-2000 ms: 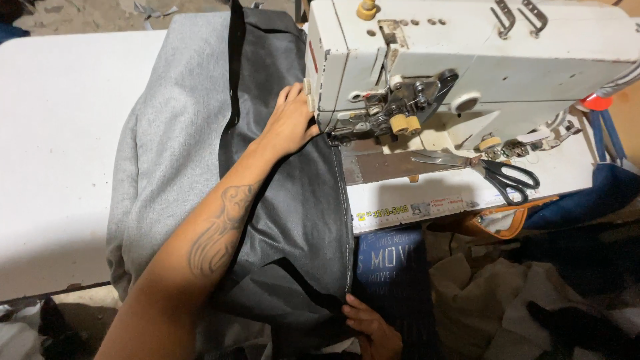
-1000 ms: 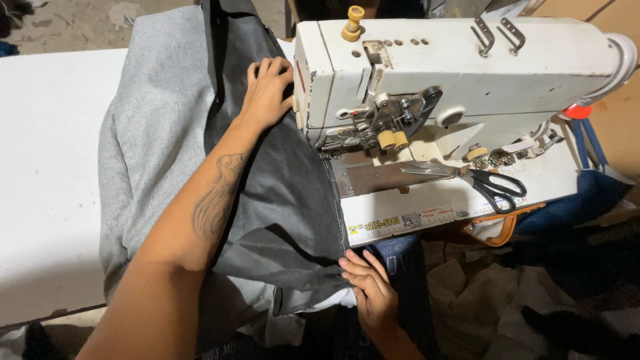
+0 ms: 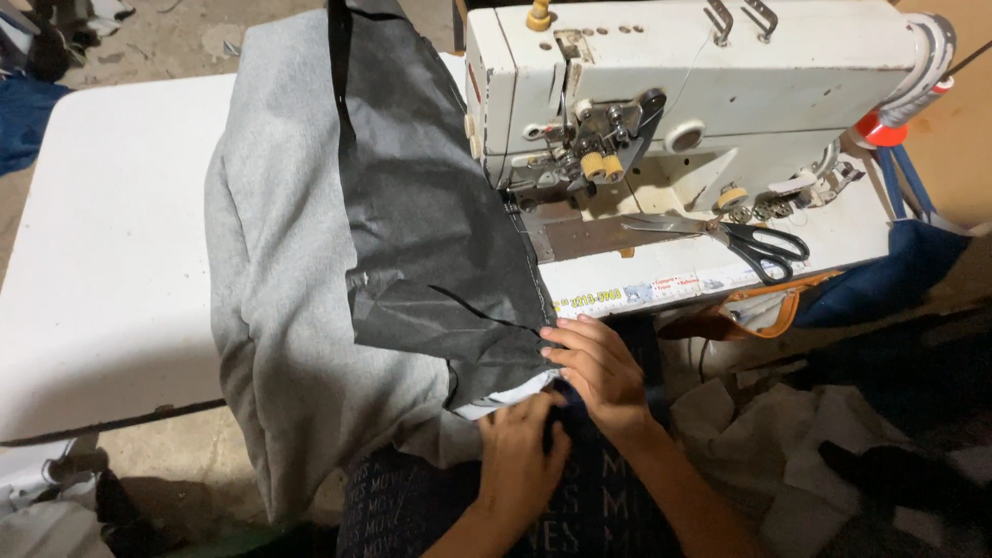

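Note:
Grey fabric with a black fabric layer over it lies across the white table and hangs off its front edge. A stitched seam runs down the black layer's right edge from the presser foot area of the white sewing machine. At the near corner my right hand pinches that seam edge. My left hand is just below and to the left, its fingers at the pale lower edge of the cloth, fingertips partly hidden.
Black-handled scissors lie partly open on the machine bed. The white table extends left. An orange-brown pouch and blue cloth hang at the right front edge. Fabric scraps lie below on the right.
My left hand has come down from beside the machine head to the near edge of the cloth, next to my right hand. The near end of the black fabric is now more folded.

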